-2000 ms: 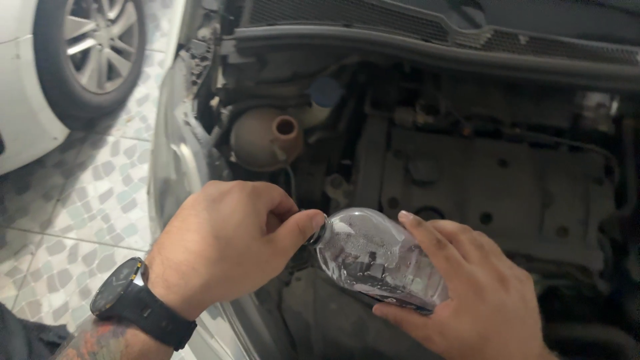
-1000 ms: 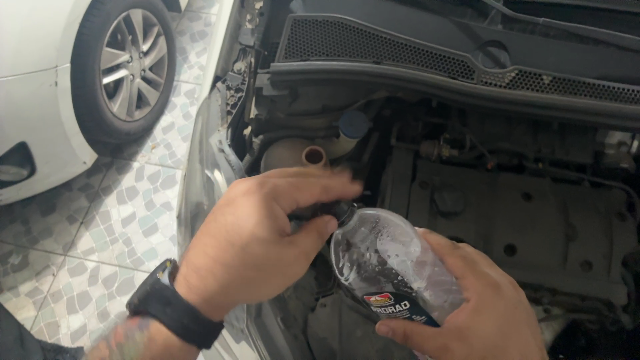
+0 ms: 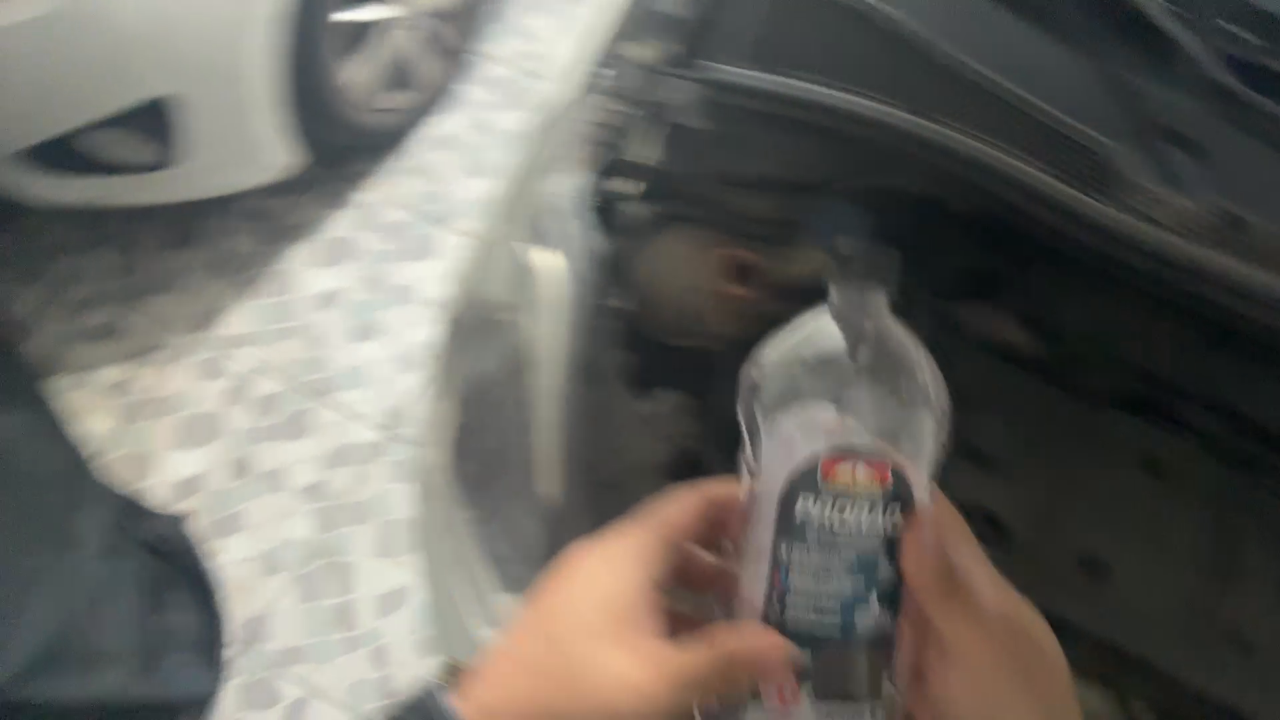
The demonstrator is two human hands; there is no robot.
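A clear plastic bottle (image 3: 845, 400) with a dark label stands nearly upright between my hands over the engine bay. My left hand (image 3: 640, 610) holds its lower left side, the thumb across the front near the label. My right hand (image 3: 980, 610) grips its right side. At the bottle's neck a dark cap shape shows, too blurred to tell how it sits. Behind and to the left of the neck is the coolant expansion tank (image 3: 675, 285), its round reddish-brown neck opening (image 3: 740, 270) facing up. Motion blurs the whole view.
The car's pale fender edge (image 3: 445, 420) runs down the left of the engine bay. Beyond it lie the patterned tile floor (image 3: 330, 400) and a white car (image 3: 220, 70) with its wheel (image 3: 385, 60). Dark clothing (image 3: 90, 560) shows at lower left. The windscreen cowl (image 3: 950, 110) crosses the top right.
My left hand has moved from the bottle's cap down to its body. The bottle has turned from tilted to nearly upright, its label facing me. The view has swung and tilted.
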